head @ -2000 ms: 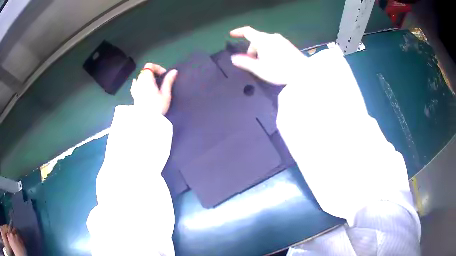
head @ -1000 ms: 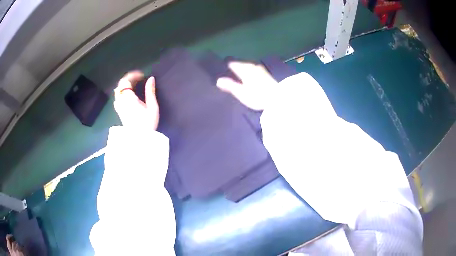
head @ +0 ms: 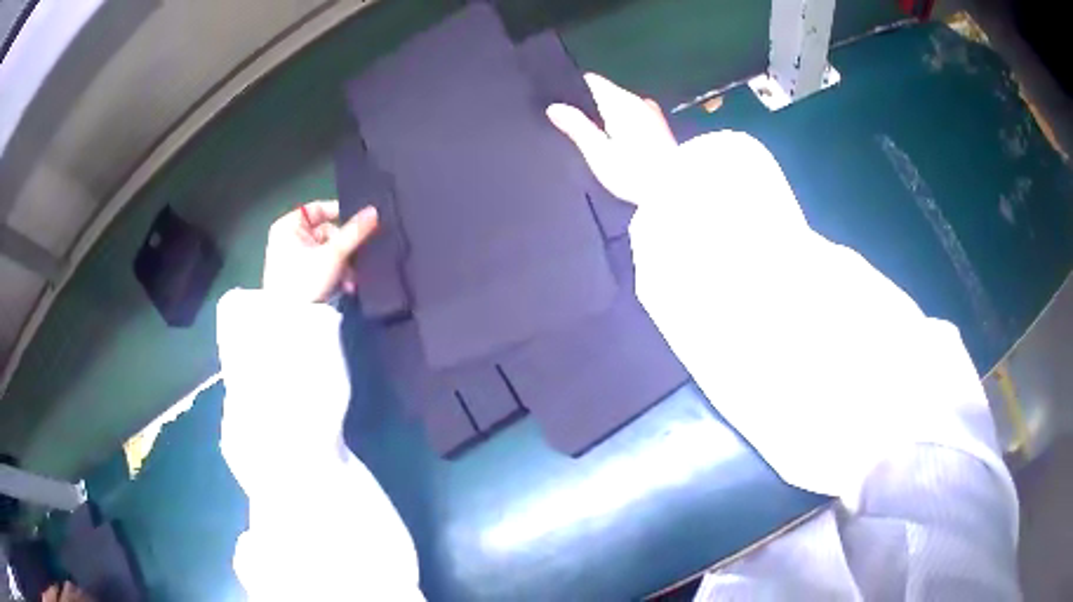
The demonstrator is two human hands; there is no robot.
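A dark purple-black die-cut blank (head: 488, 200) lies flat on top of an overlapping pile of blanks (head: 612, 382), its far end reaching over the green strip. Two thin slots show in a blank at the pile's near edge. My left hand (head: 315, 245), with a thin red band, has thumb and fingers on the pile's left edge; its fingers are partly hidden. My right hand (head: 624, 135) is at the pile's far right edge, thumb and fingers apart; whether it grips a sheet is unclear. A folded black box (head: 177, 267) stands apart at the left on the green strip (head: 265, 176).
A white perforated post (head: 800, 53) is bolted at the table's far edge (head: 871, 88). A pale metal guard (head: 106, 153) curves along the left. At the lower left are another person's hand (head: 65, 592) and dark blanks (head: 100, 547).
The top blank now lies farther up, with slotted flaps showing below it. My left hand has moved down along the pile's left edge; my right hand has shifted slightly up and right.
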